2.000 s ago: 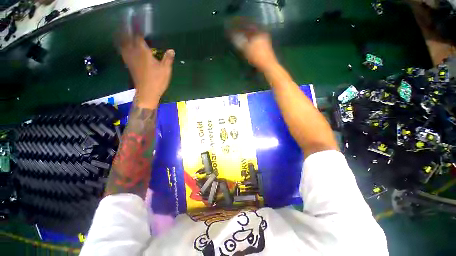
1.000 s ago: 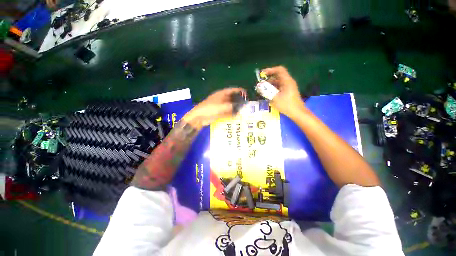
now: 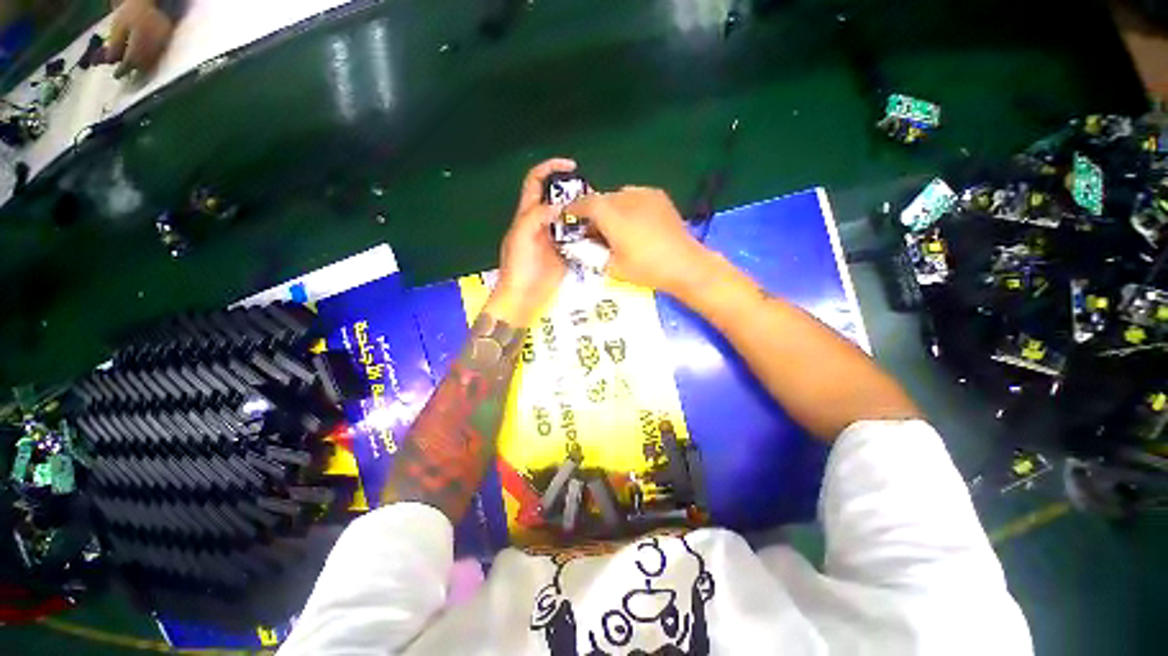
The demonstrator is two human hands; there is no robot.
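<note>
My left hand (image 3: pixel 529 231) holds a small black case part with a silvery circuit board (image 3: pixel 566 195) in it, just beyond the far edge of the printed carton sheet (image 3: pixel 769 308). My right hand (image 3: pixel 634 231) is on the same unit, its fingertips pressed at the near end. A white piece (image 3: pixel 588 254) shows below the right fingertips; whether it is held cannot be told. Loose black case parts (image 3: pixel 596 500) lie on the sheet near my body.
Stacked black case parts (image 3: pixel 192 449) stand at left, with green boards (image 3: pixel 49 459) beyond them. A heap of circuit boards (image 3: pixel 1025 269) lies at right. Single boards lie on the green belt (image 3: pixel 448 103). Another person's hand (image 3: pixel 138 36) is at the white bench, top left.
My hands were apart one second ago, with a board in the right; now they meet on one unit. The view has shifted, and another person's hand shows at top left.
</note>
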